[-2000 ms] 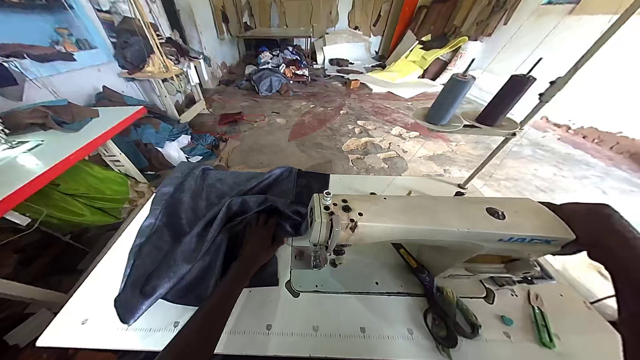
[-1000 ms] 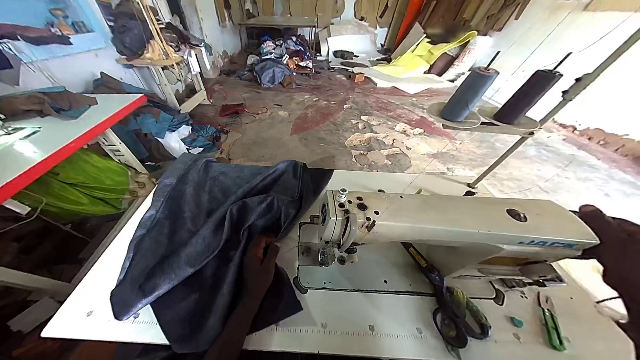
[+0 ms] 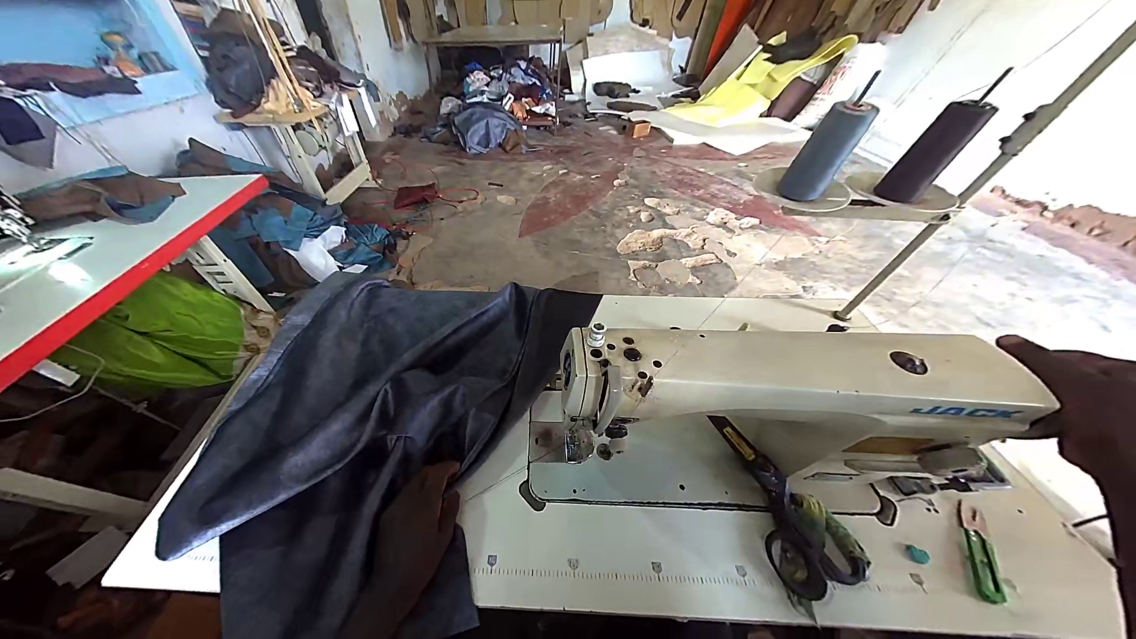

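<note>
A cream Jack sewing machine (image 3: 799,373) stands on a white sewing table (image 3: 612,572). Dark blue-grey fabric (image 3: 328,426) lies bunched left of the needle area, its lower part hanging over the front edge. My left hand (image 3: 426,515) rests on the fabric's right side; whether the fingers grip it is not clear. At the machine's right end, my right hand (image 3: 1056,390) touches the handwheel side, fingers partly hidden behind the housing. Scissors with cloth-wrapped handles (image 3: 799,524) lean against the machine bed. Green thread snips (image 3: 981,555) and a small teal piece (image 3: 918,555) lie on the tabletop.
Two thread cones, grey-blue (image 3: 827,151) and dark purple (image 3: 934,151), stand on a thread stand (image 3: 923,217) behind the machine. A red-edged table (image 3: 133,266) is at left, with green cloth (image 3: 160,328) beneath. Cloth heaps (image 3: 497,106) lie on the floor beyond.
The fabric has shifted forward from the needle area, and its lower part now hangs over the table's front edge. My left hand has moved lower with it. My right hand stays at the machine's end.
</note>
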